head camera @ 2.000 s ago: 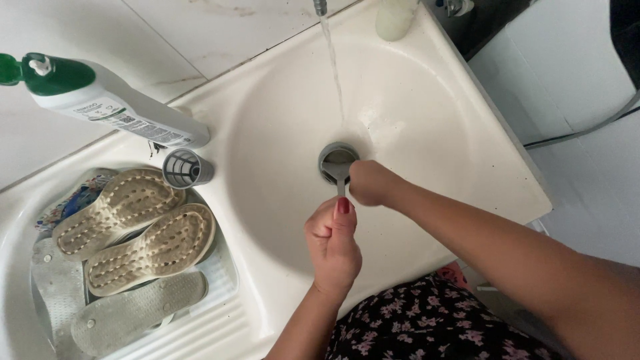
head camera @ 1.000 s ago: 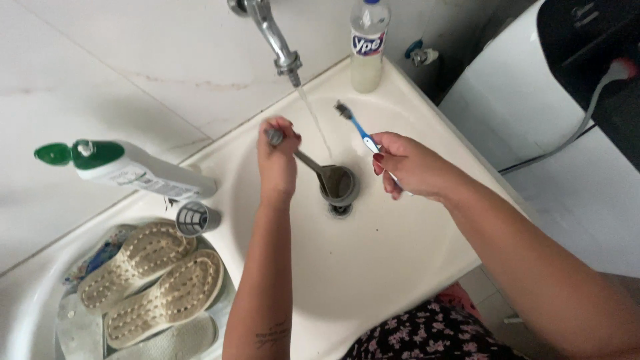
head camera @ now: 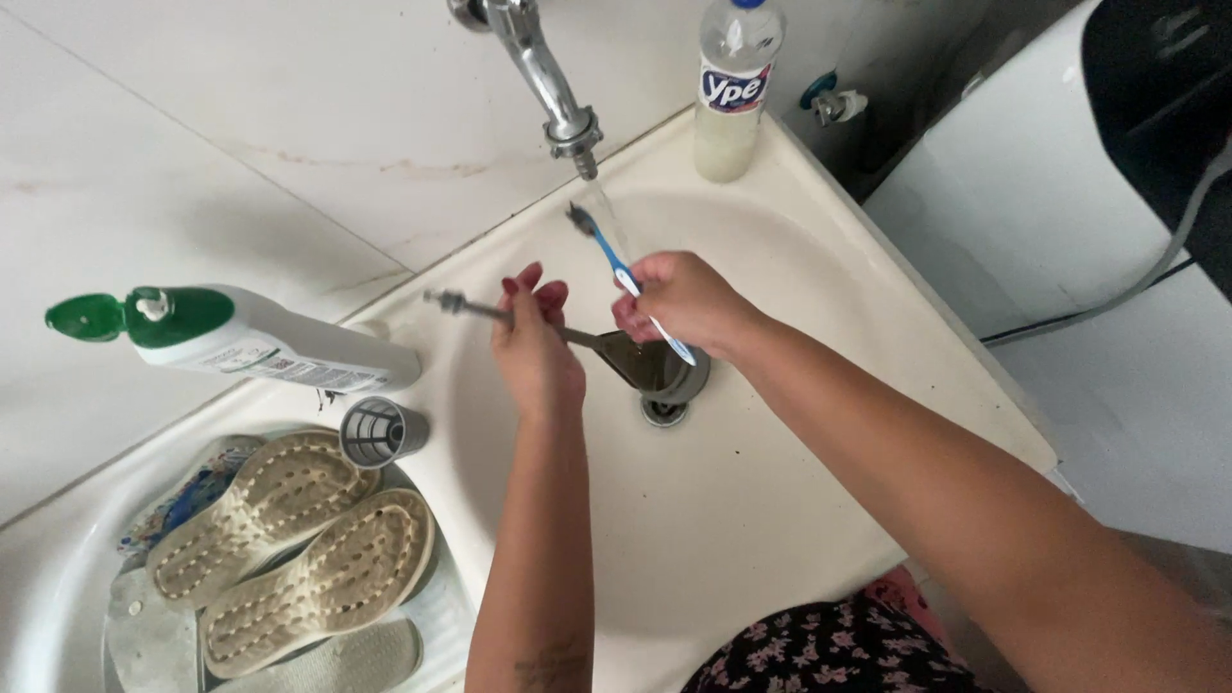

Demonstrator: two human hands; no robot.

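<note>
My left hand (head camera: 539,337) holds the thin stem of a grey tool with a wide, dark scoop-like head (head camera: 650,364), tilted over the sink drain (head camera: 664,411). The tool's knobbed end sticks out left of my fingers. In my right hand (head camera: 679,298) is a blue and white toothbrush (head camera: 616,260), its dark, worn bristles pointing up and left beside the thin water stream. A grey round piece lies around the far edge of the scoop, above the drain; whether the two are joined I cannot tell. My right fingers are close to the scoop's upper edge.
A chrome faucet (head camera: 553,87) runs above the sink basin (head camera: 751,500). A clear bottle (head camera: 729,125) stands at the back corner. At left are an open green-capped white bottle (head camera: 279,337), a grey plastic cup (head camera: 383,433) and beige sandals (head camera: 318,582) in the side basin. A white appliance (head camera: 1039,144) stands right.
Two seconds ago both hands were together at the drain. Since one second ago the left hand has shifted along the stem toward the scoop, and the tool's stem slants lower.
</note>
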